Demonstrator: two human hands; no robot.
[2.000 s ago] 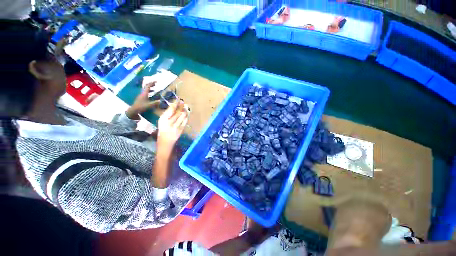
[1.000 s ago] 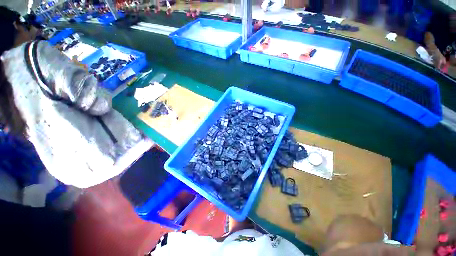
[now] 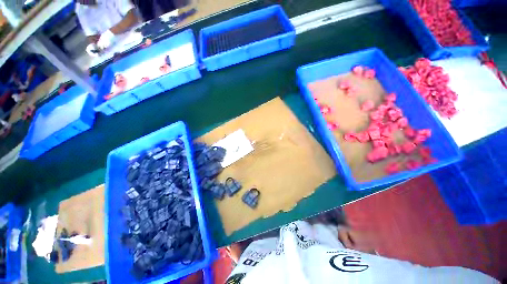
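Note:
Plaid pieces fill the blue left bin, and more spill over its right side onto the cardboard mat. One plaid piece with a dark loop lies apart near the mat's front; another lies by the pile. A white card lies beside the pile. A small blurred skin-toned part, perhaps my right hand, is low beside my white shirt. Another, perhaps my left hand, is partly hidden below the bench edge. I cannot tell whether either holds anything.
The right bin holds red pieces; more lie on white paper beyond it. Blue trays line the far side. Another mat is at left. Across the bench, a person's hands show.
The view has swung right, bringing the red pieces into full view. The blurred hand over the mat's front is gone from there. The round pale item no longer shows on the card.

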